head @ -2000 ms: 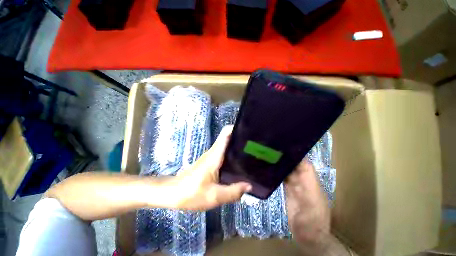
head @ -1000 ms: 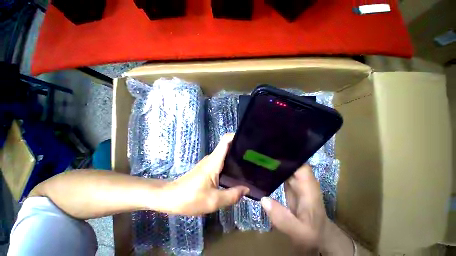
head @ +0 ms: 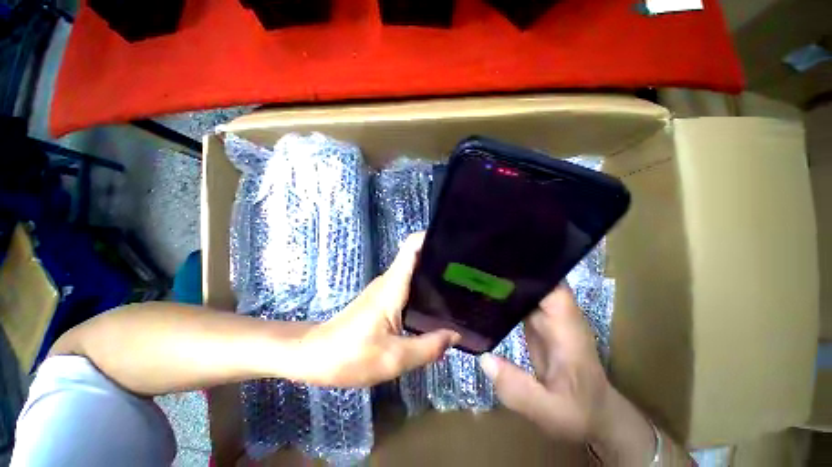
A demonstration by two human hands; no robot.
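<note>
A black smartphone [head: 511, 237] with a dark screen and a green block on it is held tilted over the open carton [head: 743, 274]. My left hand [head: 374, 337] grips its lower left side, with the thumb over the bottom of the screen. My right hand [head: 561, 365] is at its lower right edge, fingers partly behind it and thumb just below the bottom edge. Both hands are bare. Bubble-wrapped packs [head: 310, 219] lie in the carton below, partly hidden by the phone and hands.
A red-covered table [head: 392, 68] stands beyond the carton, with several black stacks [head: 415, 11] and a small white item [head: 675, 5] at its far side. Brown cartons [head: 775, 55] are at the right. Blue items and a tan panel [head: 27, 292] are at the left.
Against two seconds ago, my right thumb has come round to the phone's bottom edge. The view has shifted, so the table's black stacks sit higher and are more cut off. My left hand keeps its grip.
</note>
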